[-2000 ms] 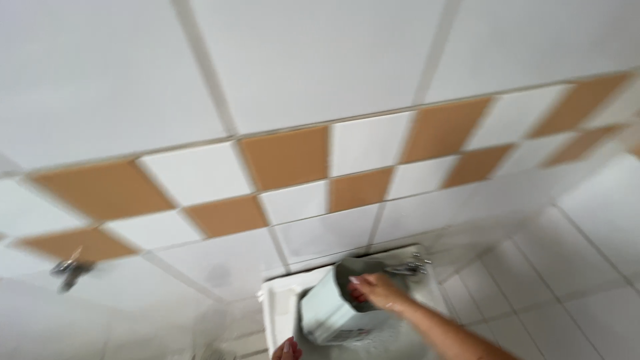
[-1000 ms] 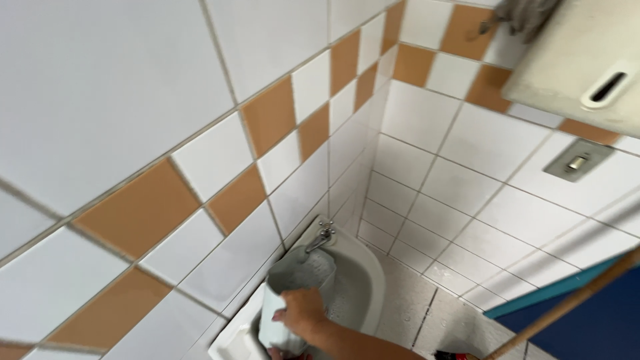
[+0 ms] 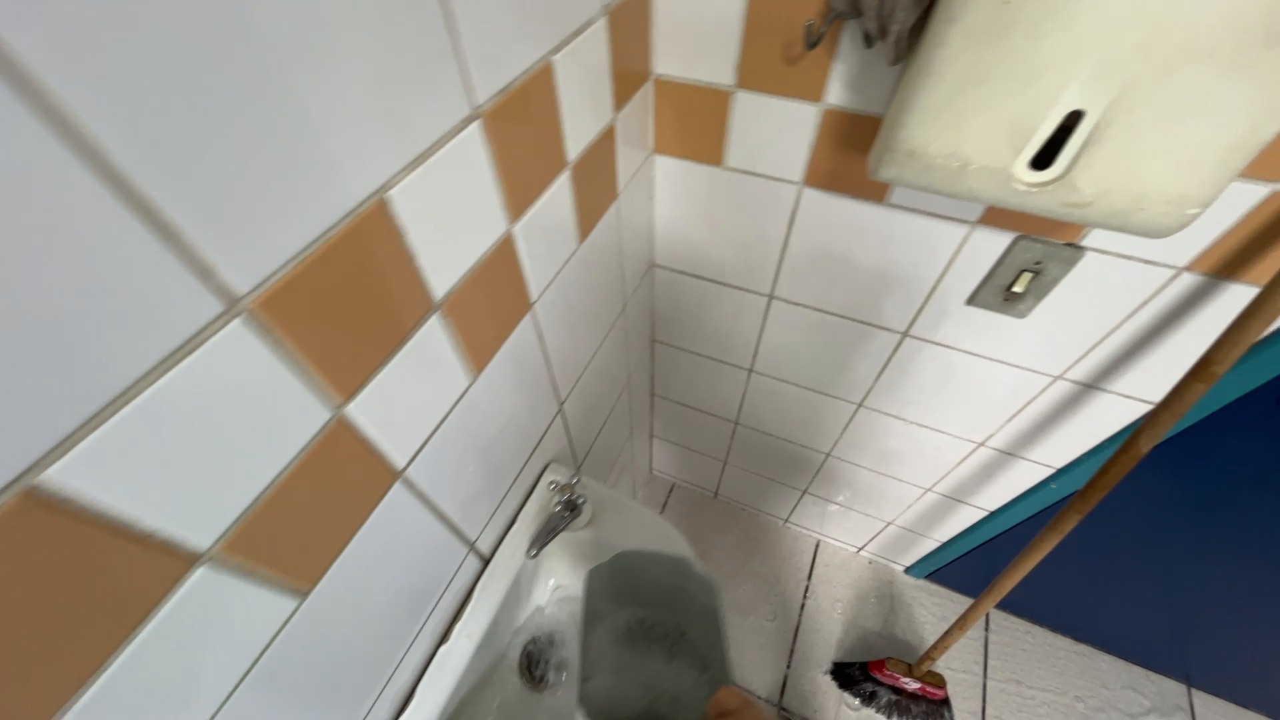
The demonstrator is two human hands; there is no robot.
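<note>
A grey-green plastic container (image 3: 650, 635) is over the right part of a white washbasin (image 3: 620, 520) at the bottom of the view. Against its lower right edge shows a small part of my right hand (image 3: 738, 703), holding it; the rest of the hand is cut off by the frame. My left hand is out of view. To the left of the container, the dark round drain (image 3: 541, 661) is visible in the wet basin. A metal tap (image 3: 560, 515) is mounted at the basin's back corner.
A broom with a wooden handle (image 3: 1080, 500) and dark bristles (image 3: 890, 692) leans at the right beside a blue panel (image 3: 1150, 530). A cream dispenser (image 3: 1090, 90) and a switch plate (image 3: 1025, 277) are on the tiled wall. The floor tiles (image 3: 850, 590) look wet.
My right hand has left the container's inside, where it was two seconds ago, and is now at its edge. The container has shifted, uncovering the drain. The view has swung right.
</note>
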